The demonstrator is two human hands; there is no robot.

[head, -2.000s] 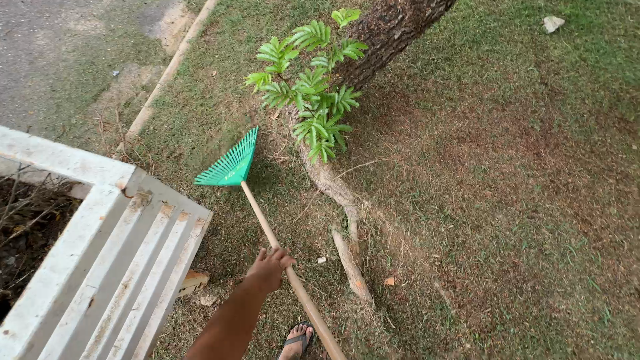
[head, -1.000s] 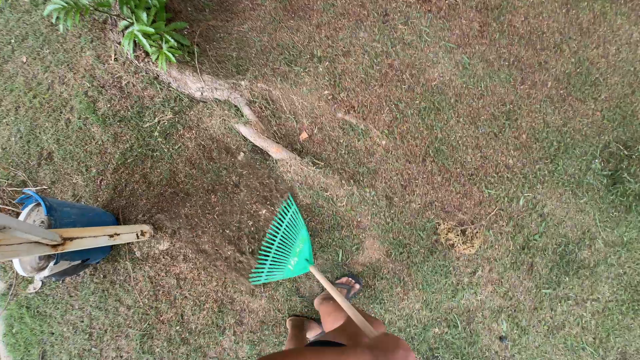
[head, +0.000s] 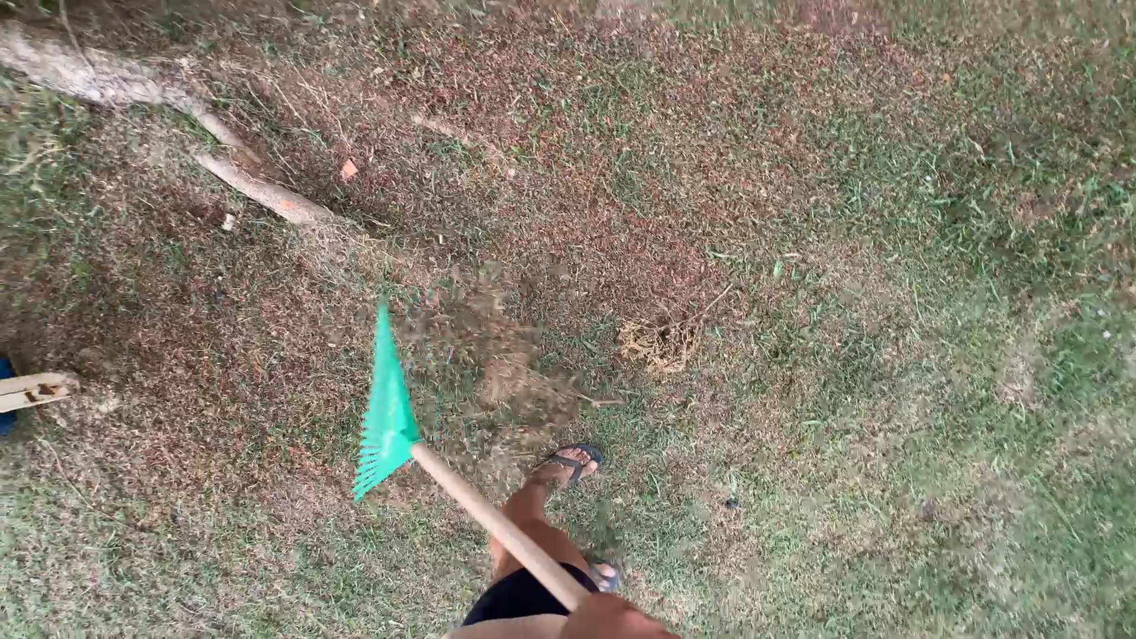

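At the bottom edge my left hand [head: 617, 619] is closed around the wooden handle of a green plastic fan rake [head: 390, 422]. Only part of the hand shows, blurred. The handle slants up and left from it to the rake head, which is seen nearly edge-on with its tines toward the left, over grass and dry litter. Just right of the head lies a blurred patch of loose dry debris [head: 510, 377]. My right hand is not in view. My feet, in dark flip-flops [head: 575, 463], stand on the grass to the right of the handle.
A tree root [head: 262, 191] runs along the ground at upper left. A yellowish dry sprig [head: 661, 344] lies right of centre. An orange-brown fragment [head: 349, 169] is near the root. At the left edge a worn pale bar [head: 40, 389] juts in over something blue.
The view has swung from the tree and white slatted structure to the ground by my feet. The rake head has turned nearly edge-on since a second ago. The hand stays on the handle.
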